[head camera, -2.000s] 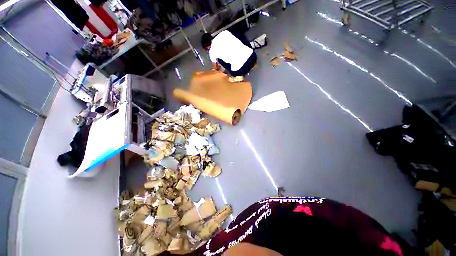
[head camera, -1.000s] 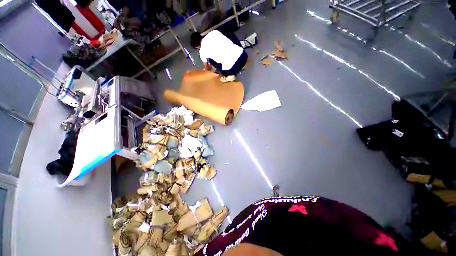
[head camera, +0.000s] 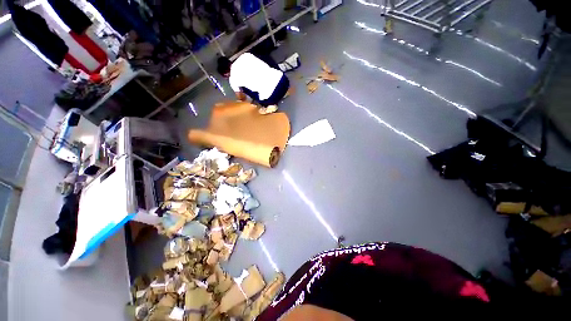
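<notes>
Neither of my hands is in the picture. My dark clothing with white lettering and pink shapes (head camera: 401, 276) fills the bottom edge, with a bit of bare skin below it. Nearest in front of me, many khaki bundles (head camera: 206, 251) lie heaped on the floor at the lower left, some with white paper or ties. Beyond them a large orange-brown kraft paper roll (head camera: 241, 131) lies partly unrolled. A white sheet (head camera: 313, 133) lies on the floor at its right end.
A person in a white top (head camera: 257, 78) crouches behind the paper. A sewing machine table (head camera: 103, 207) stands left. Dark heaped bundles (head camera: 501, 182) lie right. A metal trolley (head camera: 438, 14) stands at the back. Brown scraps (head camera: 322, 76) lie on the floor.
The view has turned, so the floor items appear further left and slightly lower. The crouching person remains at the paper. No hand of mine has come into view.
</notes>
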